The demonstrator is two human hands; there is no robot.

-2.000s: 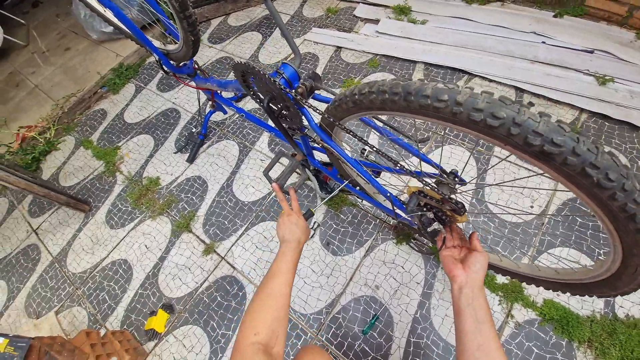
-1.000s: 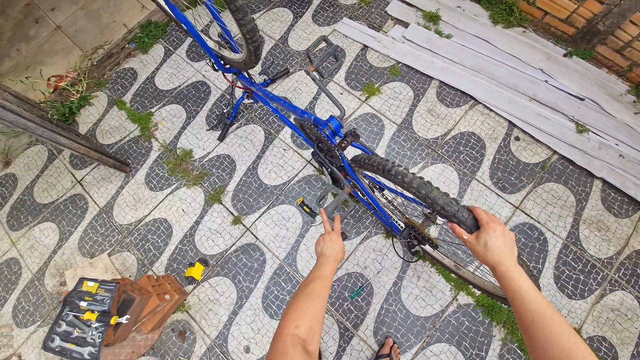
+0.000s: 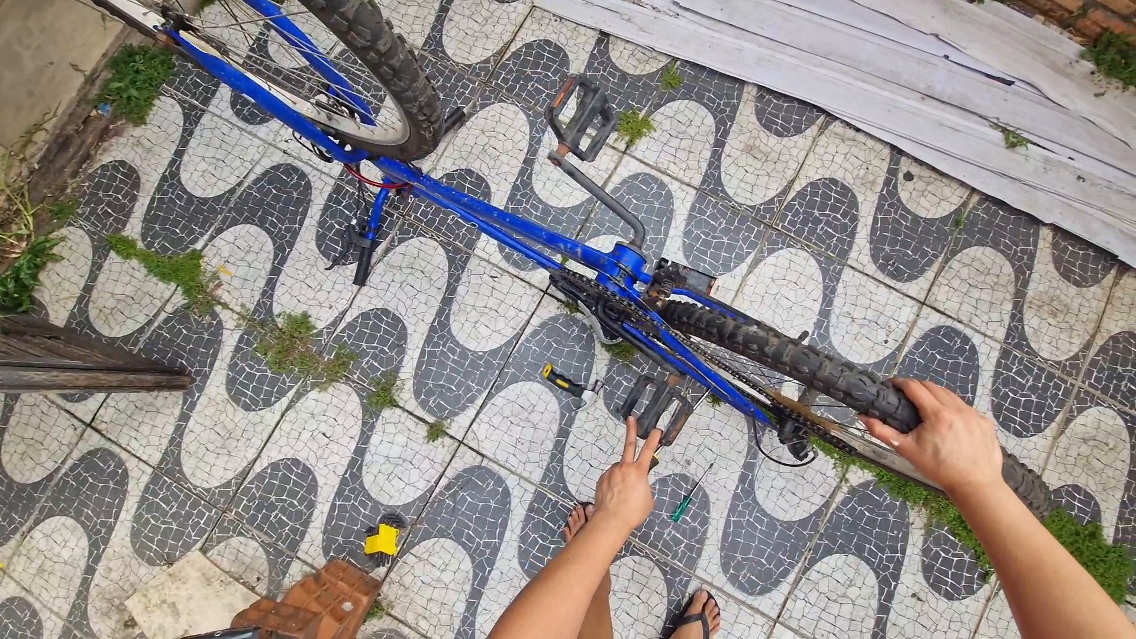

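A blue bicycle (image 3: 497,222) stands upside down on the patterned paving, its knobby rear tire (image 3: 799,359) at the right. My right hand (image 3: 945,435) grips the top of that tire, fingers and thumb around the tread. My left hand (image 3: 626,484) is at the near pedal (image 3: 655,406), with two fingers extended against its edge and the others curled; it does not wrap around the pedal. The far pedal (image 3: 581,117) points away on its crank. The chain (image 3: 710,359) runs from the chainring back to the rear derailleur (image 3: 792,435).
A yellow-and-black handled tool (image 3: 564,382) and a green screwdriver (image 3: 683,506) lie on the paving. A yellow-and-black object (image 3: 382,540) is near hollow bricks (image 3: 328,599). A wooden beam (image 3: 89,359) juts in at left; pale boards (image 3: 843,80) lie at the back.
My right hand has moved from beside the rear hub up onto the rear tire, where it stays. My left hand remains at the near pedal. The view has shifted considerably.
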